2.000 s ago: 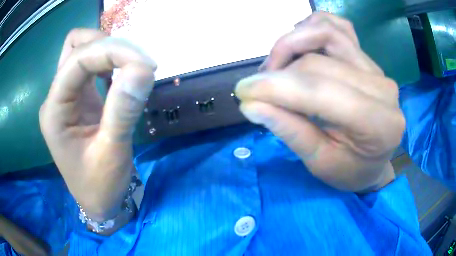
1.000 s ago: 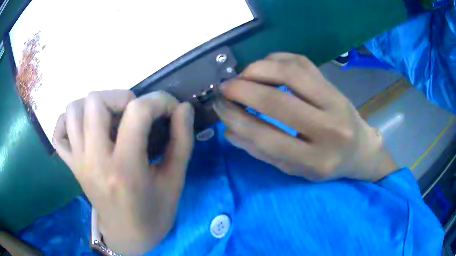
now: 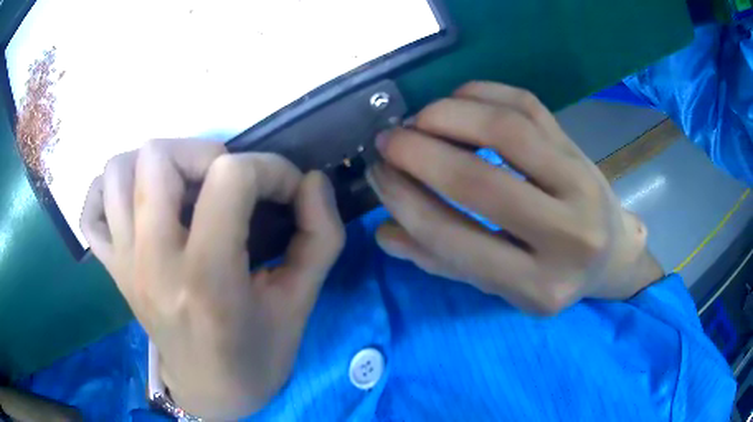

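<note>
The dark grey carrier fixture (image 3: pixel 318 132) lies along the near edge of the white board, tilted up to the right. A shiny screw shows at its right end. My left hand (image 3: pixel 206 264) covers the fixture's left part, its fingers curled and the thumb and index fingertips by a slot. My right hand (image 3: pixel 512 198) has its fingertips at the slots near the fixture's right end. A small copper-coloured speck (image 3: pixel 347 162) shows between the two hands. I cannot tell whether either hand pinches a component. Reddish-brown tiny components (image 3: pixel 37 119) are heaped at the white board's left end.
The white board (image 3: pixel 190 70) has a dark rim and a few loose specks. It lies on a dark-green bench (image 3: pixel 561 49). My blue smock is against the fixture's near side. Blue sleeves of other people show at the right and lower left. Grey floor with a yellow line is at right.
Since the first frame the view has turned, and both hands have come closer together over the fixture. Since the second, my fingertips have shifted slightly at the slots.
</note>
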